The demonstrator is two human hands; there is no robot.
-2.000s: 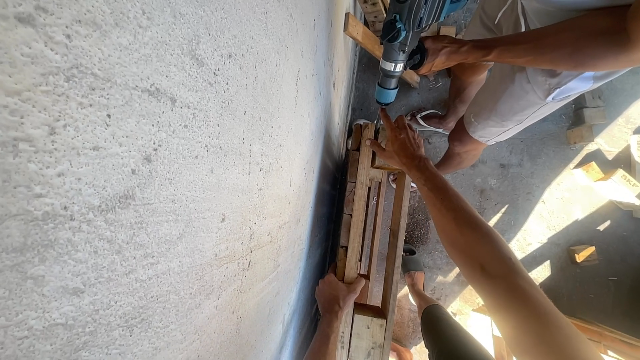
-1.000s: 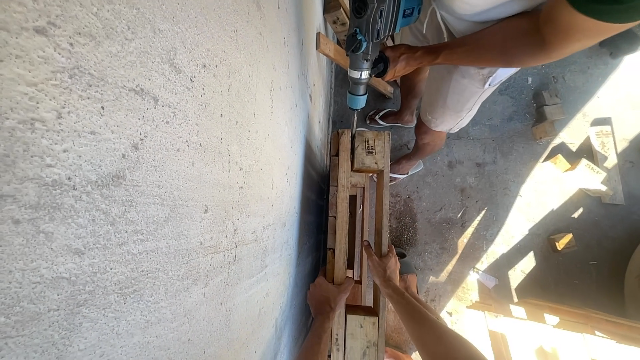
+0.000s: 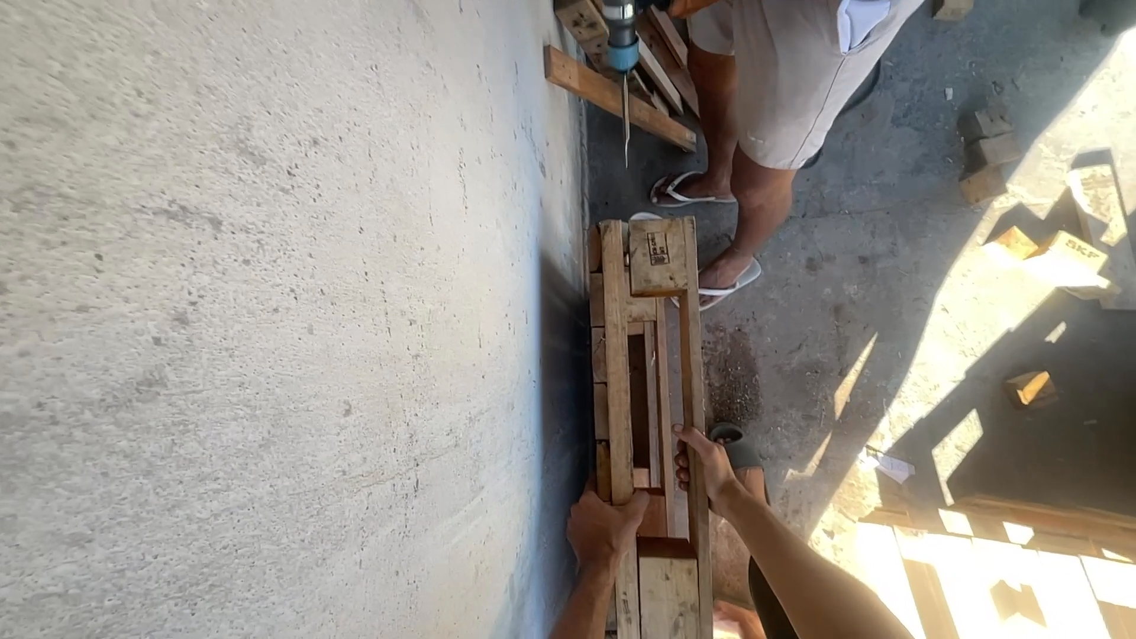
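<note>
A long wooden frame of planks and blocks (image 3: 619,373) stands beside the wall, much like part of a pallet. My left hand (image 3: 605,531) grips its wall-side plank, the thumb over the top edge. My right hand (image 3: 707,468) holds the outer plank (image 3: 694,355) a little farther along, with fingers curled into the gap. At the far end sits a wooden block (image 3: 658,257) bearing a printed stamp. Beyond it hangs a power drill (image 3: 623,55), partly out of view, its long bit (image 3: 626,124) pointing toward the frame without touching it.
A textured wall (image 3: 311,311) fills the left side. A co-worker in light shorts (image 3: 781,80) and flip-flops (image 3: 732,284) stands past the far end, near leaning boards (image 3: 612,93). Wood offcuts (image 3: 1065,253) lie on the concrete floor at right, with sawdust (image 3: 735,373) nearer the frame.
My right hand was at the far end near the drill bit two seconds ago and is now on the outer plank. The drill bit has come away from the frame's far end.
</note>
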